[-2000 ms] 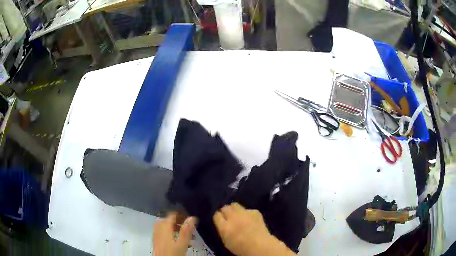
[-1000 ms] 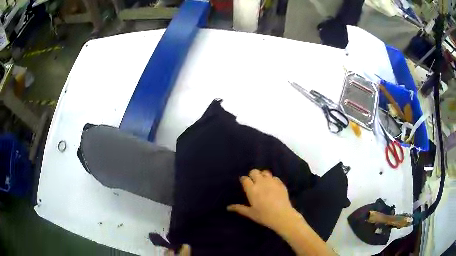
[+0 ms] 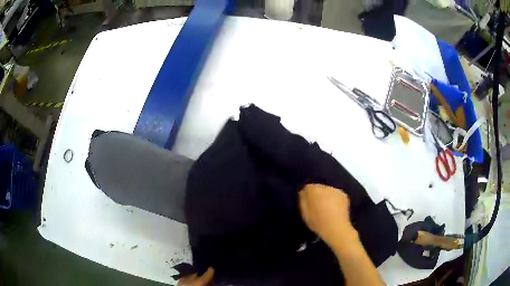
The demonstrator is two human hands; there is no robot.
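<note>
A black garment piece (image 3: 251,206) lies spread over the grey padded board (image 3: 137,173), whose rounded end shows at the left. My right hand (image 3: 326,209) is on top of the cloth with its fingers curled, gripping it. My left hand (image 3: 197,277) is at the bottom edge of the picture, mostly cut off, at the cloth's lower left corner; its hold is hard to tell. The steam iron (image 3: 423,241) rests on the table at the right, near the cloth's right end.
A blue bar (image 3: 182,72) runs from the board to the far edge of the white table (image 3: 117,72). At the right lie black-handled shears (image 3: 369,109), a metal tray (image 3: 407,100), red-handled scissors (image 3: 445,163) and a blue bin (image 3: 474,131). A black hose (image 3: 496,139) hangs at the right.
The cloth, earlier bunched, was spread over the board and now has a fold at its top. My right hand has moved right and closed from spread fingers. The view has shifted.
</note>
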